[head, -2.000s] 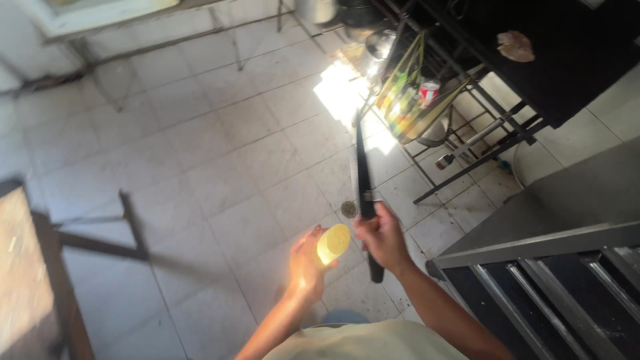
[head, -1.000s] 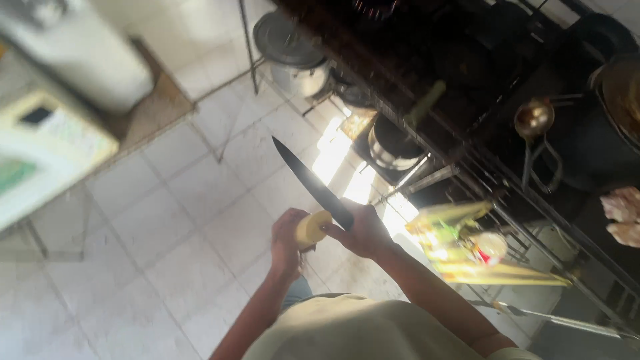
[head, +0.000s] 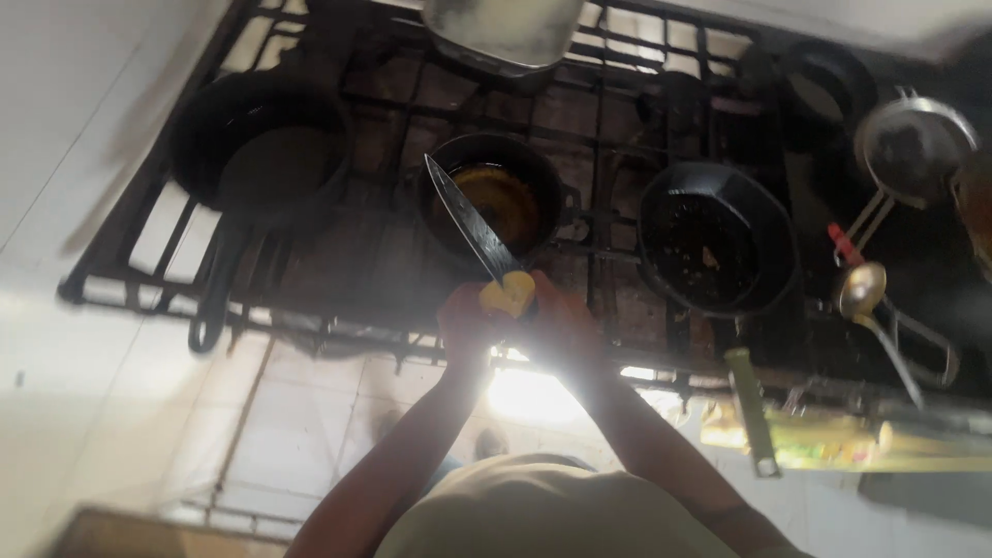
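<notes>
My left hand is closed around a pale yellow food piece, perhaps a peeled potato; its kind is not certain. My right hand grips a long-bladed kitchen knife, its handle hidden by the fingers. The blade's heel lies at the top of the yellow piece, and its tip points up and left. Both hands are close together at the stove's front edge. Just beyond them, partly behind the blade, a small dark pot holds yellowish-brown liquid.
The black stove grate carries a dark frying pan at left, a green-handled pan at right and a light metal pot at the back. A strainer and a ladle lie far right. A patterned bag hangs in front.
The view has swung from the tiled floor to the stove. My hands, apart two seconds ago, are now together over the stove's front edge, still with the knife and the yellow piece.
</notes>
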